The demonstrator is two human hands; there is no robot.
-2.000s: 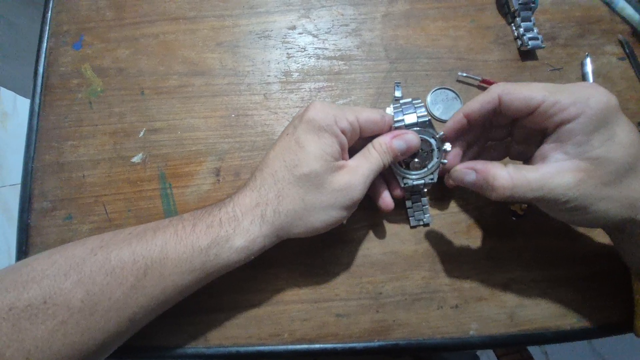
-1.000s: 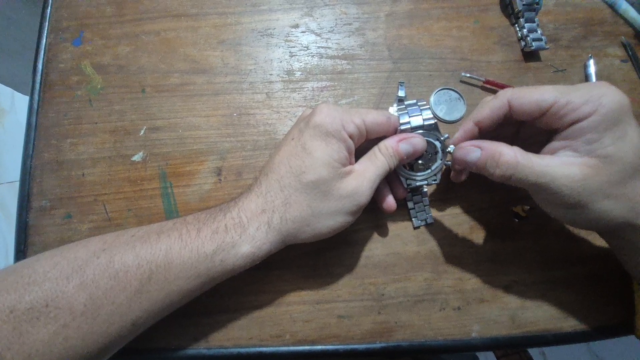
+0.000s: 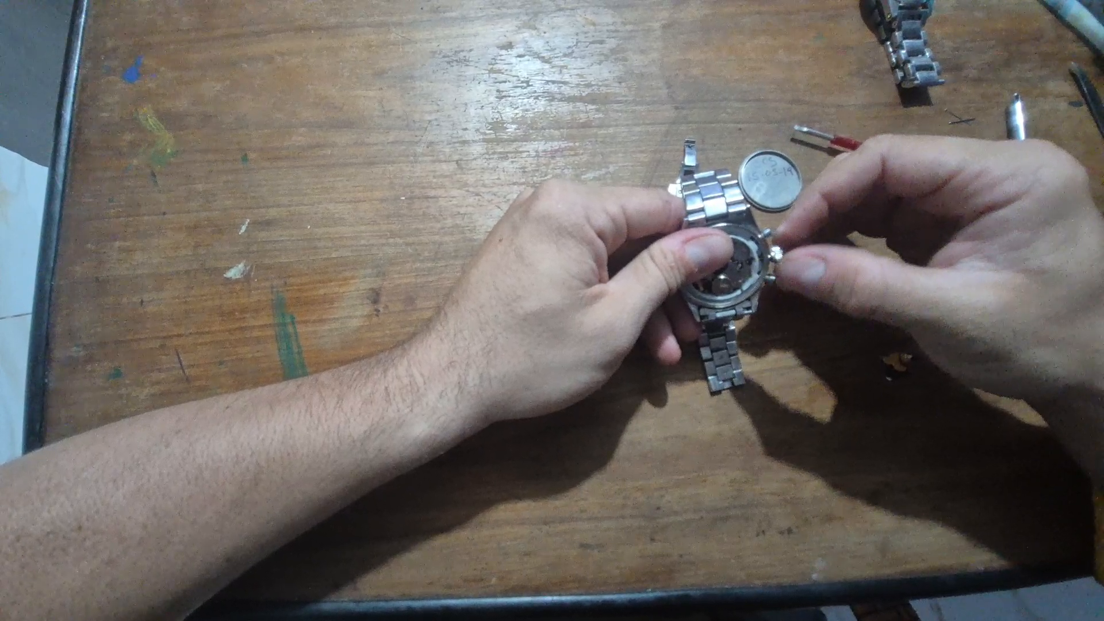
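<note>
A metal wristwatch point(image 3: 743, 274) lies with its back open and the movement showing, its steel bracelet point(image 3: 714, 197) stretching above and below the case. My left hand point(image 3: 569, 293) holds it, the thumb pressed on the open back and the fingers around the left side and beneath. At the right side of the case, the thumb and index finger of my right hand point(image 3: 940, 233) are at the crown point(image 3: 776, 254); whether they pinch it I cannot tell. The round metal case back point(image 3: 770, 181), bearing handwriting, is beside the bracelet, just above my right fingertips.
On the wooden table point(image 3: 362, 207) a red-handled small screwdriver point(image 3: 826, 138) lies partly behind my right hand. Another metal watch bracelet point(image 3: 911, 47) is at the top right, near a silver pointed tool point(image 3: 1016, 116). A small gold-coloured part point(image 3: 897, 362) lies below my right hand.
My right thumb and index finger have come closer together at the crown than two seconds ago. My left hand keeps its hold on the watch.
</note>
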